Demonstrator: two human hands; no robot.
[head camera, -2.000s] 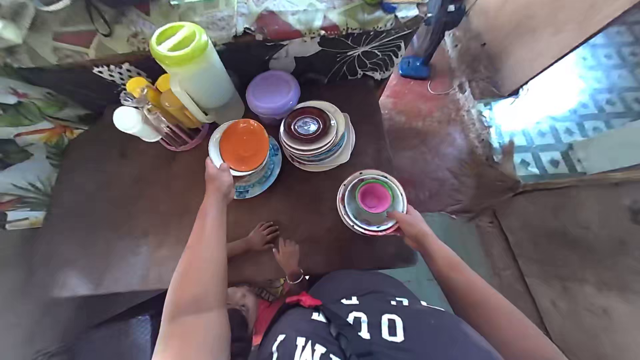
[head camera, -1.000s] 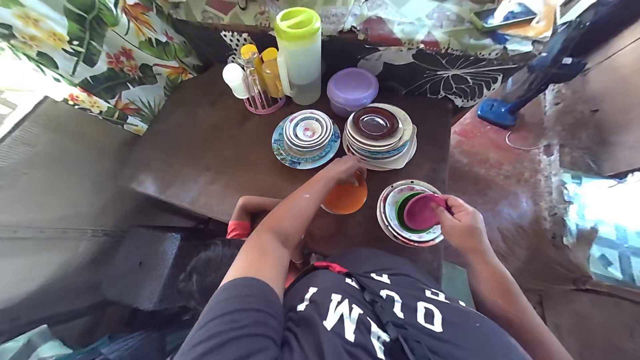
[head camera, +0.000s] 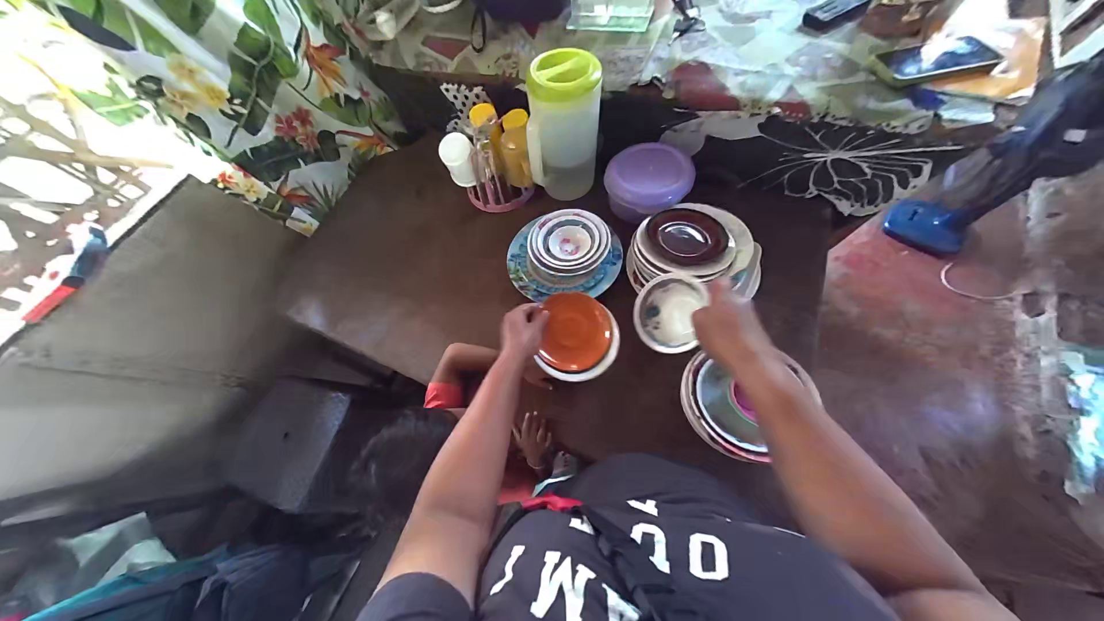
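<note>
My left hand (head camera: 523, 332) grips the left rim of an orange plate (head camera: 575, 332), which lies over a white dish near the table's front. My right hand (head camera: 731, 323), slightly blurred, holds a white patterned bowl (head camera: 670, 312) by its right side, tilted, in front of the plate stack (head camera: 743, 241) topped by a dark brown dish (head camera: 687, 236). Beneath my right forearm is another stack of plates (head camera: 711, 414) with a pink bowl (head camera: 743, 403) partly hidden. Nested white bowls (head camera: 569, 244) sit on a blue patterned plate (head camera: 520, 263) behind my left hand.
A pitcher with a green lid (head camera: 565, 129), a bottle rack (head camera: 500, 203) and a purple lidded container (head camera: 649, 177) stand at the back of the brown table (head camera: 388, 250). Another person's hand (head camera: 533, 438) is at the front edge, by my left forearm.
My right hand has moved from the pink bowl to the white patterned bowl, which it now holds up. The orange plate now lies over a white dish, with my left hand at its left rim.
</note>
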